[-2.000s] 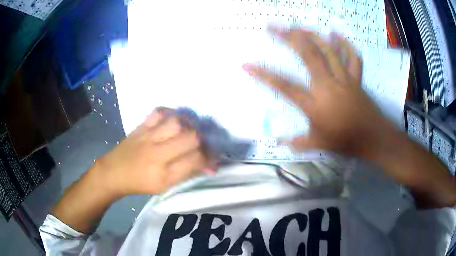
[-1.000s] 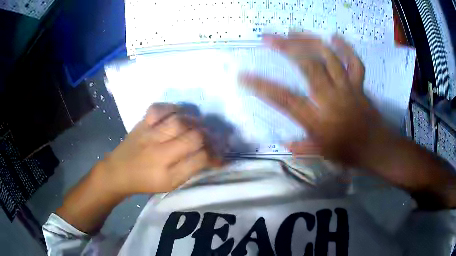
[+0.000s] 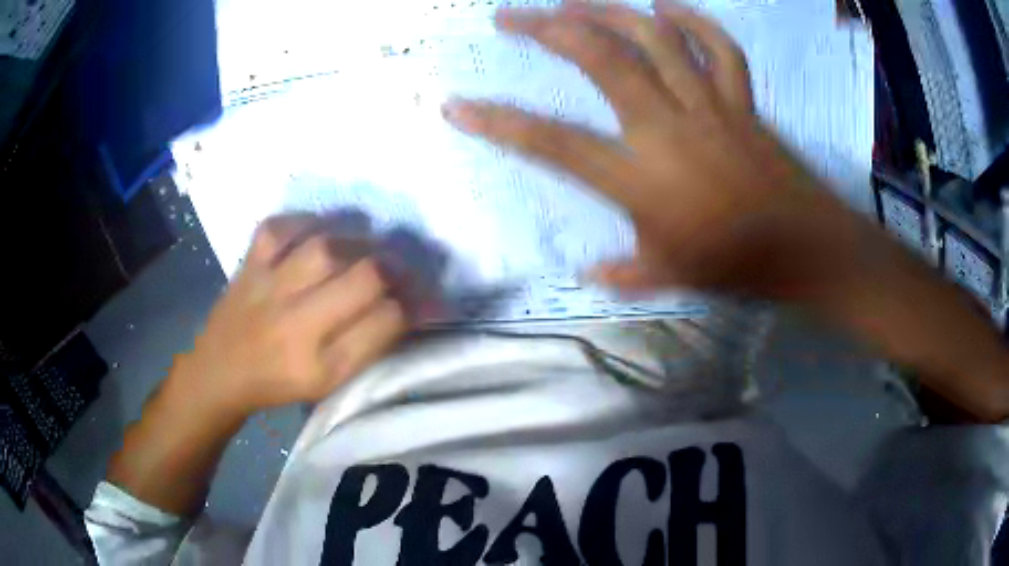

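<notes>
A wide white panel point(image 3: 520, 210) with fine print and marks lies in front of my white shirt, its near edge against the shirt. Its surface is overexposed in the middle. Another white dotted panel point(image 3: 332, 33) shows beyond it. My left hand point(image 3: 315, 310) is curled at the panel's near left corner, blurred, with a dark shadow beside it. Whether it holds something, I cannot tell. My right hand point(image 3: 675, 166) is over the panel's right part with fingers spread, and nothing shows in it.
A blue bin point(image 3: 160, 100) is at the upper left. Dark stacks point(image 3: 50, 409) stand at the lower left on the grey floor point(image 3: 166, 287), with pale specks near the panel. A metal rack point(image 3: 940, 205) with upright panels is at the right.
The view has shifted, so the panels and both hands sit further left and higher. The right hand stays spread and the left stays curled.
</notes>
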